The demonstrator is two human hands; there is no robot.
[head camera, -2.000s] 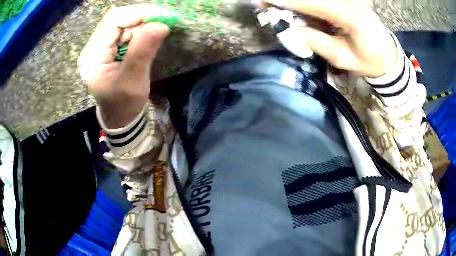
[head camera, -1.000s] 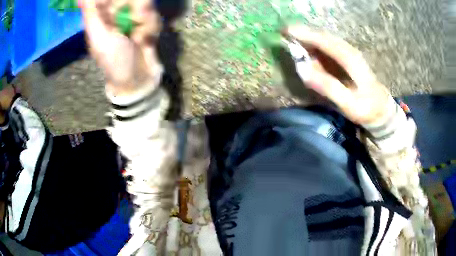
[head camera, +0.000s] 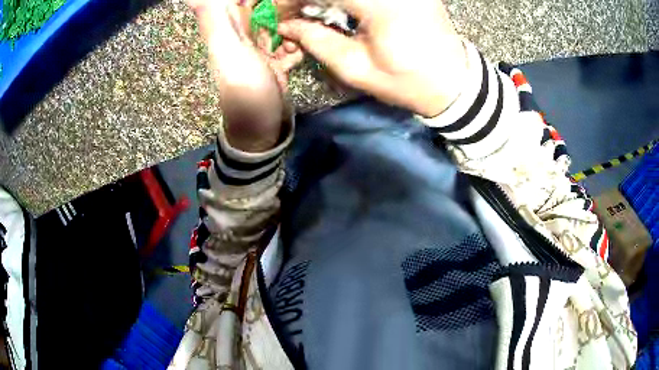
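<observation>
My left hand [head camera: 249,65] is at the top, left of centre, cut off by the upper edge. It holds a small bright green moulded part [head camera: 266,20] between its fingers. My right hand [head camera: 394,54] is close beside it, its thumb against or right next to the green part. It is closed around the white and black wrapped knife handle [head camera: 329,16], mostly hidden in the palm. The blade cannot be made out. A blue parts tray [head camera: 54,54] with a heap of green parts [head camera: 25,16] is at the upper left.
The speckled bench top [head camera: 137,108] curves across the top. A person's dark clothing with a white sleeve [head camera: 16,246] is at the lower left. A red item [head camera: 162,209] is below the bench edge. Blue ribbed crates [head camera: 645,188] and a cardboard box [head camera: 623,231] are at the right.
My hands have come together from wide apart; my right hand has moved left to the green part in my left hand. The view has shifted, and the red item now shows below the bench.
</observation>
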